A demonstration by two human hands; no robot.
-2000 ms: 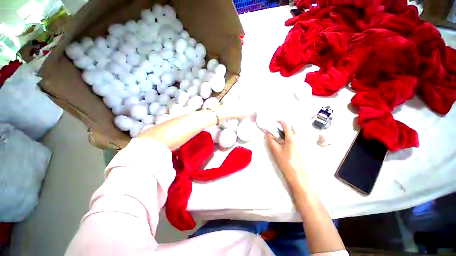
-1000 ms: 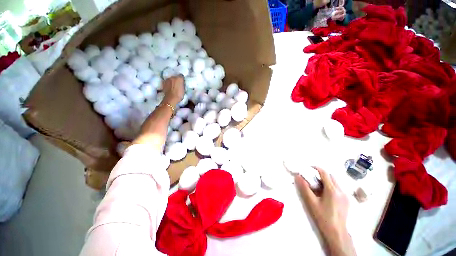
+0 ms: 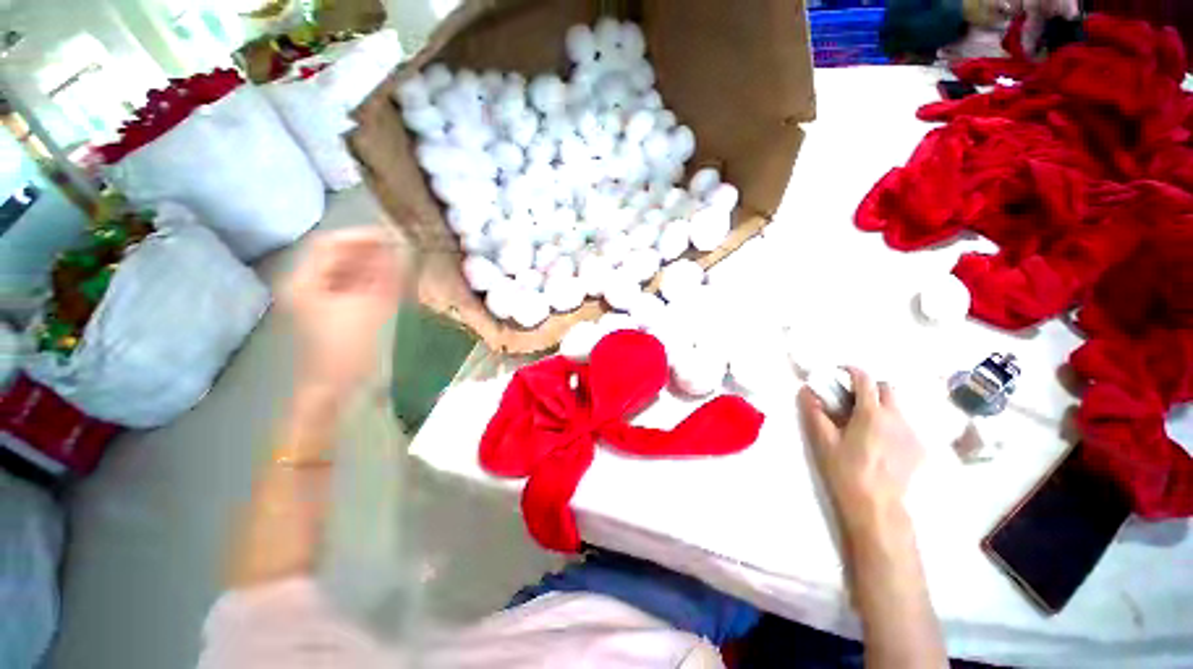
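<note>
My left hand is blurred, raised over the floor left of the carton; whether it holds anything cannot be told. My right hand rests on the white table, its thumb and fingers closed around a small dark object beside white balls. A red plush piece with narrow ends lies at the table's front edge, untouched, one end hanging over. White balls lie behind it. The tipped brown carton is full of white balls.
A red plush heap covers the right back. A wristwatch, a pale lump, a phone and a loose ball lie right of my right hand. White sacks stand on the left floor. A person's hands show at the far side.
My left hand has come out of the carton's balls and moved left over the floor. My right hand stays on the table. The view has swung left.
</note>
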